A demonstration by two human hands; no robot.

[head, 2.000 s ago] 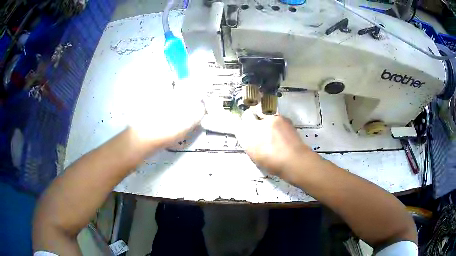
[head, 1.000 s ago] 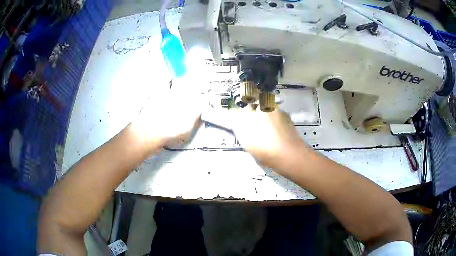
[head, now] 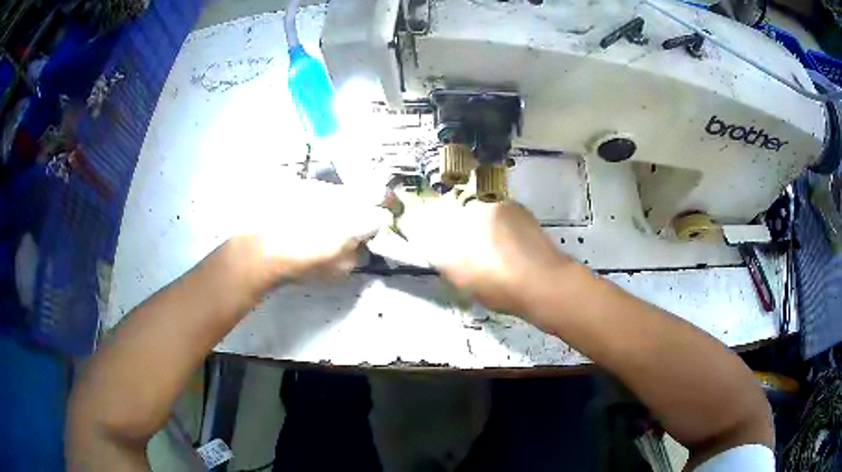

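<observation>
My left hand [head: 318, 241] and my right hand [head: 485, 241] are close together in front of the needle area, washed out by glare. A small pale greenish fabric piece [head: 398, 205] shows between my fingertips, pinched from both sides; most of it is hidden or lost in the glare. The off-white sewing machine [head: 563, 83] stands behind my hands. Two knurled brass knobs [head: 473, 170] hang from a black bracket [head: 480, 120] just above my right fingers. The needle and presser foot cannot be made out.
A bright blue lamp [head: 312, 92] hangs left of the machine head. A tan disc [head: 694, 225] sits under the machine arm, with a red-and-dark tool [head: 760, 279] on the table [head: 305, 327] at right. Blue baskets [head: 102, 175] stand at left; a white label [head: 215, 453] lies below the table edge.
My hands have shifted slightly, and the greenish fabric now shows between my fingertips. The machine and lamp sit slightly higher in the picture.
</observation>
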